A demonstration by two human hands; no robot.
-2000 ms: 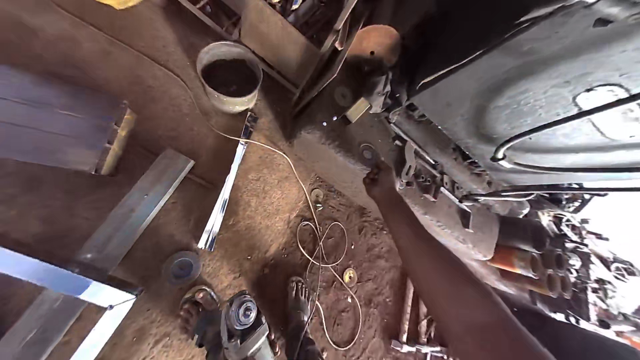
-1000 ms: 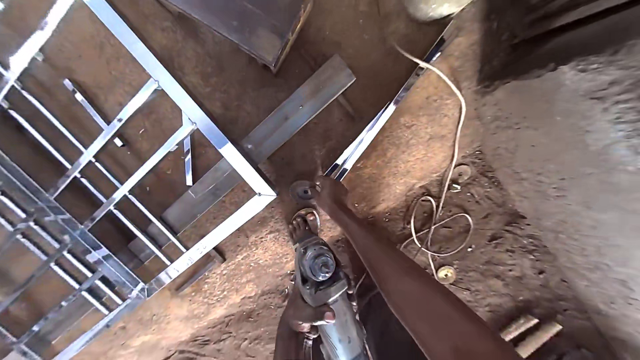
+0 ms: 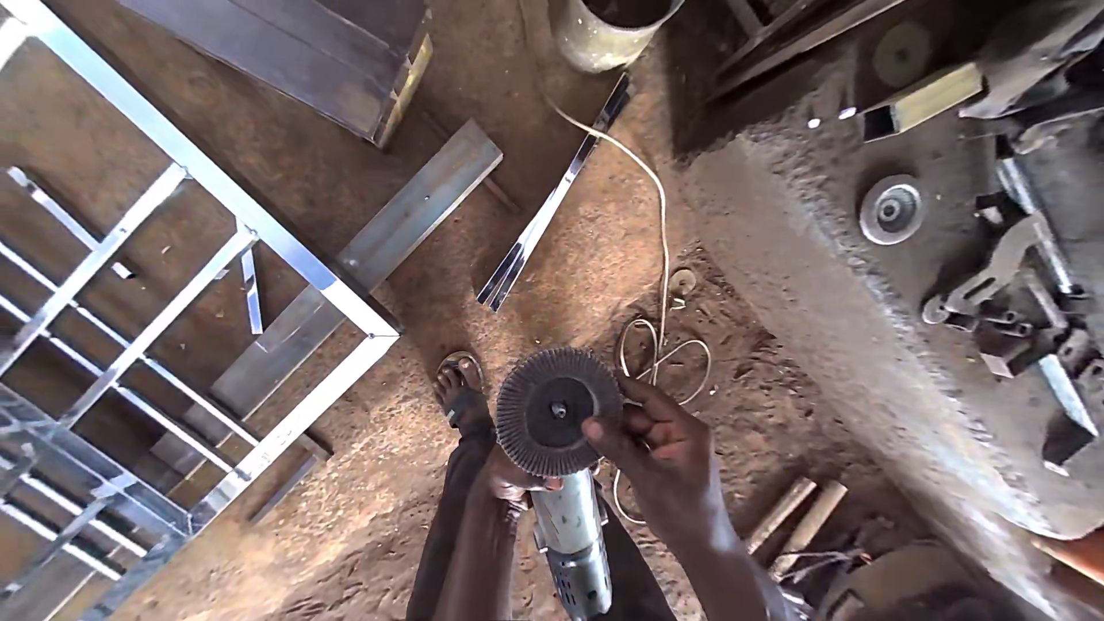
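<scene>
An angle grinder (image 3: pixel 573 543) is held upright at the bottom centre by my left hand (image 3: pixel 515 480), which closes around its head, partly hidden under the disc. A flap disc (image 3: pixel 528 414) with dark radial flaps lies over the grinder's spindle, whose tip shows in the centre hole. My right hand (image 3: pixel 660 440) pinches the disc's right edge between thumb and fingers. No nut shows on the spindle tip.
A welded metal frame (image 3: pixel 285 250) lies at left over a flat steel bar (image 3: pixel 423 203). Thin metal strips (image 3: pixel 552 203) and a looped cable (image 3: pixel 664 250) are on the dirt floor. A grinding disc (image 3: pixel 892 210) and metal parts sit on the ledge at right.
My right hand has come from the disc on the floor near my foot up to the grinder, now with the flap disc. Two seconds ago it reached to the ledge. The view has shifted.
</scene>
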